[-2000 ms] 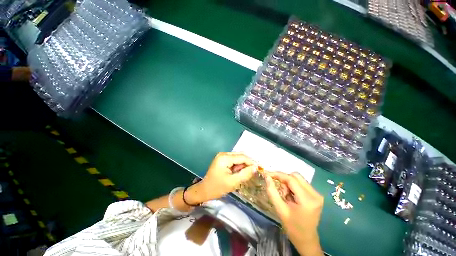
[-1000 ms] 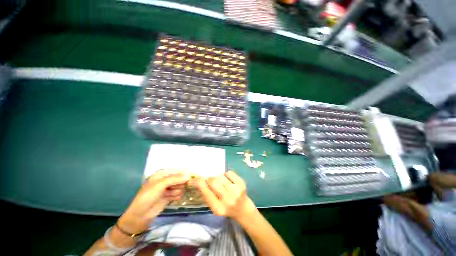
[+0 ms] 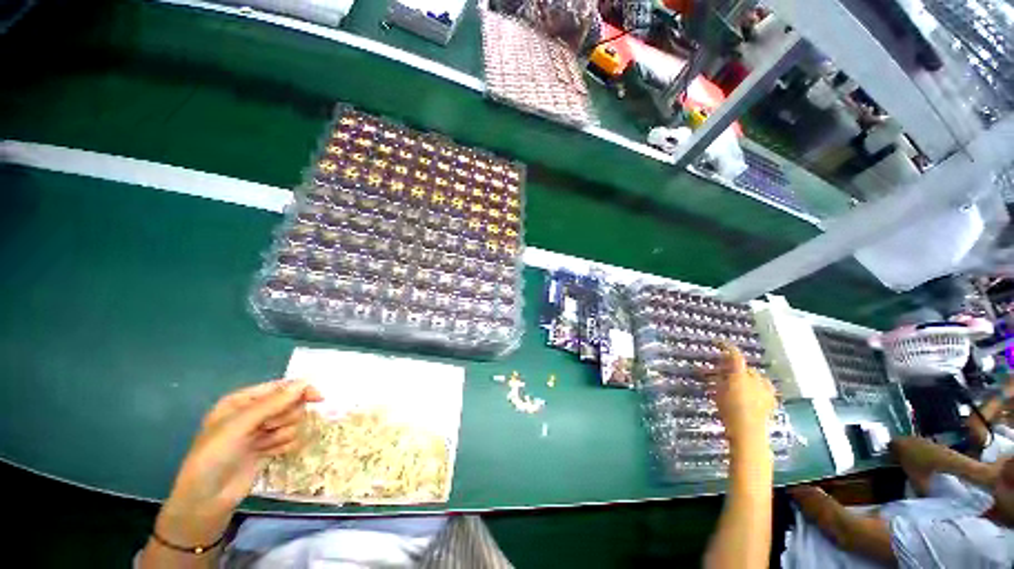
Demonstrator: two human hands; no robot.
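A white tray (image 3: 378, 381) on the green mat holds a heap of pale cream bits (image 3: 361, 453). My left hand (image 3: 250, 431) is over its left side, thumb and fingertips together; whether a small bit is between them cannot be told. My right hand (image 3: 742, 395) reaches onto the right-hand blister tray (image 3: 695, 333), fingertips at the rows of units; whether it holds a unit cannot be told. The main blister tray stack (image 3: 395, 233), with gold-topped units at the back and purple-silver ones in front, stands behind the white tray.
Dark shiny bags (image 3: 587, 322) lie between the trays. Loose cream and orange bits (image 3: 520, 393) lie on the mat. A white block (image 3: 792, 347) stands beyond the right tray. Another person's arm (image 3: 862, 528) is at the right. A raised shelf with trays (image 3: 534, 67) runs behind.
My hands were together over the white tray and have parted. My right hand has moved right onto the right-hand blister tray; my left stays near the white tray. The view has turned right.
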